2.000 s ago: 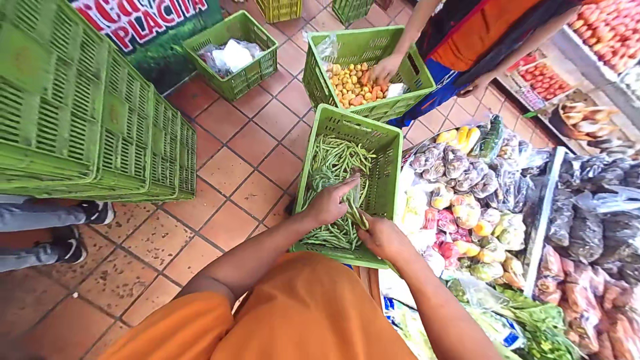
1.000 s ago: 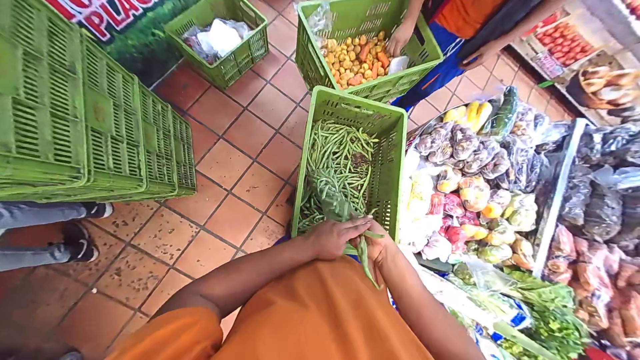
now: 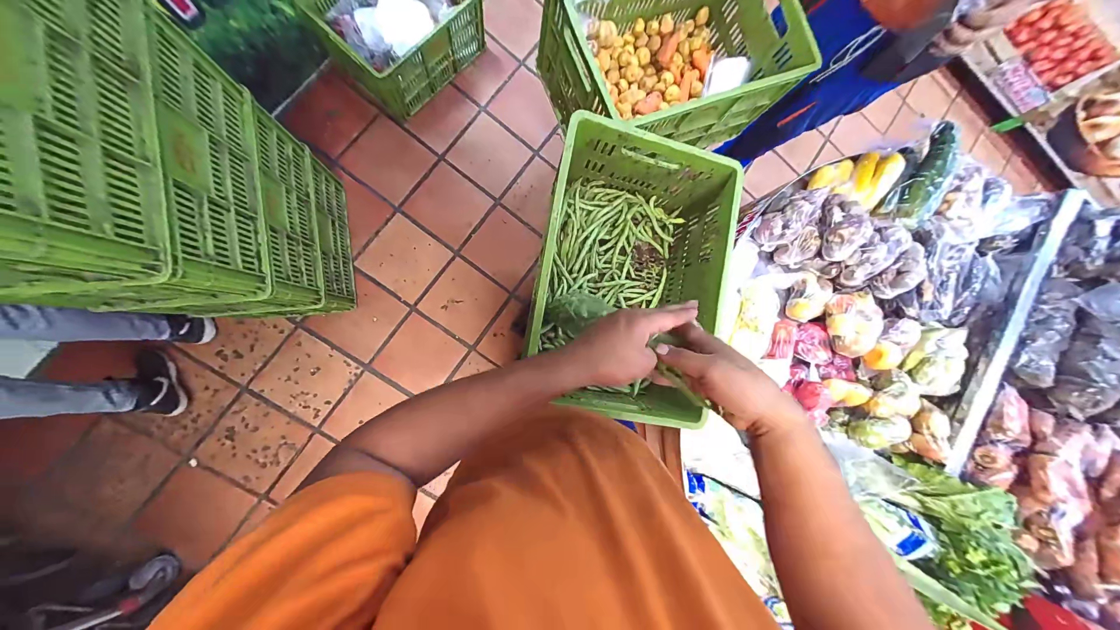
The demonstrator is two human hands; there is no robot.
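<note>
A green plastic crate (image 3: 722, 219) stands in front of me, with loose green beans (image 3: 604, 236) piled in it. My left hand (image 3: 617, 346) and my right hand (image 3: 722, 372) meet over its near end, fingers touching. Between them are a few long green beans, mostly covered by my fingers; which hand bears them more is hard to tell. A mesh or plastic bag of beans (image 3: 573, 315) lies beneath my left hand, partly hidden by it.
Stacked green crates (image 3: 210, 184) rise at the left, near a person's legs and shoes. Beyond my crate, another crate (image 3: 796, 52) holds small yellow and orange produce beside a person. Bagged vegetables (image 3: 853, 324) cover the stall at right. A smaller crate (image 3: 429, 79) stands at the top.
Two seconds ago my hands were apart over the beans; a second ago they came together at the crate's near end. The neighbouring person's hand has left the crate of yellow produce.
</note>
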